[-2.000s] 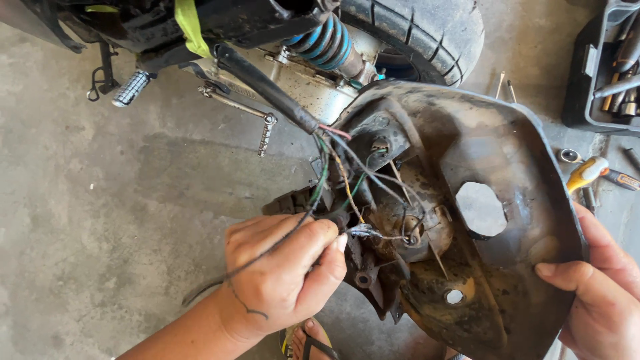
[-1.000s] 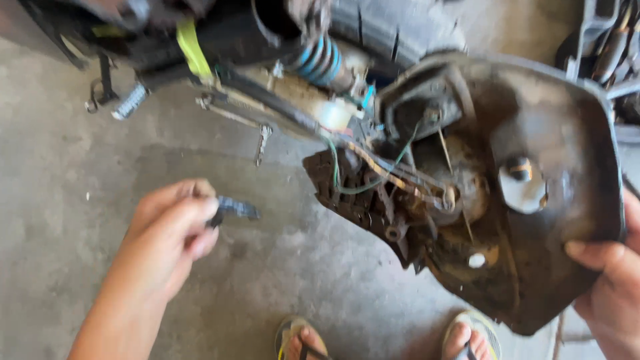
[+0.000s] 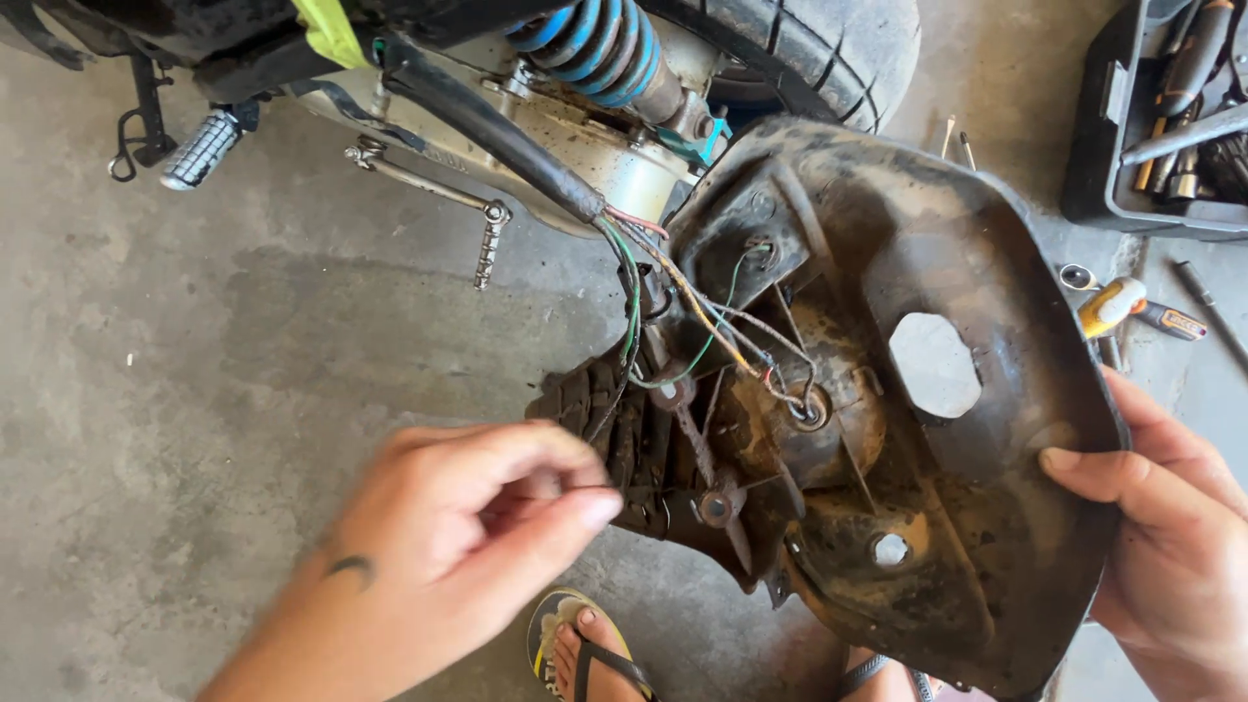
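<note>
My right hand (image 3: 1160,526) grips the right edge of a dirty black plastic rear fender (image 3: 1014,409), thumb on its inner face. Colored wires (image 3: 707,307) run from a black sleeve (image 3: 487,132) on the motorcycle to a round socket (image 3: 807,408) in the fender; a thin green one reaches a smaller fitting above. My left hand (image 3: 468,526), slightly blurred, is left of the fender's ribbed part (image 3: 624,439), thumb and fingertips brought close. Nothing shows between them, though the curled fingers hide the palm side.
Above are the motorcycle's tire (image 3: 838,49), blue shock spring (image 3: 595,49), kick lever (image 3: 429,185) and footpeg (image 3: 203,148). A black toolbox (image 3: 1092,166) stands at upper right, with a yellow-handled tool (image 3: 1111,307) and other tools on the floor. My sandaled foot (image 3: 585,648) is below.
My left hand held wires at first, then a dark piece of tape or similar away to the left. Now it is back near the fender, and that piece no longer shows. My right hand keeps its grip.
</note>
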